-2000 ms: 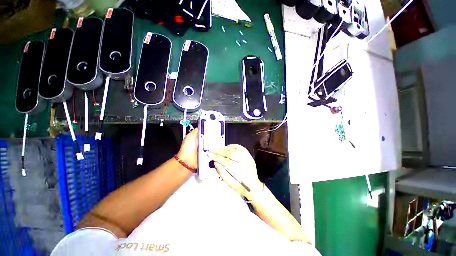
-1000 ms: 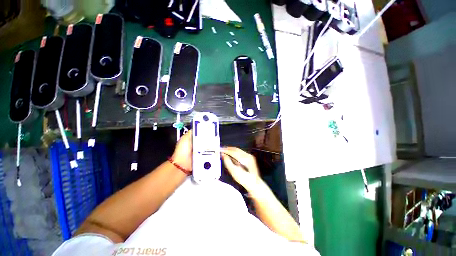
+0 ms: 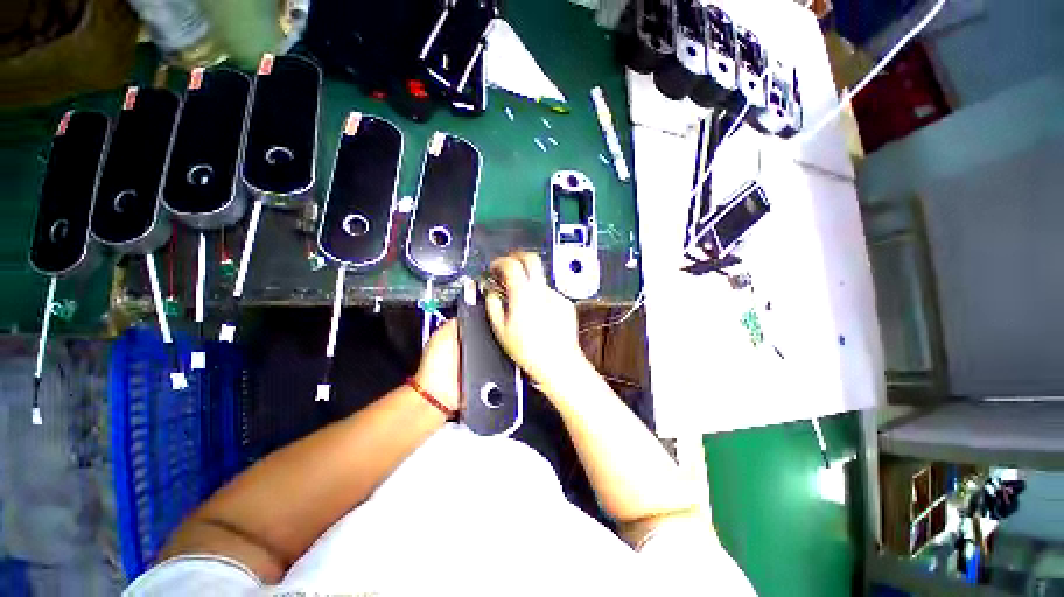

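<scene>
My left hand (image 3: 440, 367) holds a long lock unit (image 3: 488, 364) upright over my lap, by its left edge. Its dark face is towards me, with a ring near the lower end. My right hand (image 3: 534, 321) is at the unit's upper end, with bent fingers on it; the fingertips are partly hidden. No tool can be made out in it. An unfinished silver lock shell (image 3: 575, 254) with cut-out windows lies at the bench edge, right of my right hand.
Several finished lock units (image 3: 361, 192) with hanging cables stand left on the green bench (image 3: 513, 163). Black panels (image 3: 385, 53) lie behind. A white marker (image 3: 609, 132) lies right. On the white sheet (image 3: 805, 268) are lock bodies (image 3: 723, 58) and circuit boards (image 3: 753, 327). A blue crate (image 3: 175, 449) stands below left.
The pale part with cut-outs in my left hand is replaced in view by a dark face with a ring. My right hand has moved up to its top end. The bench shell now shows windows instead of black.
</scene>
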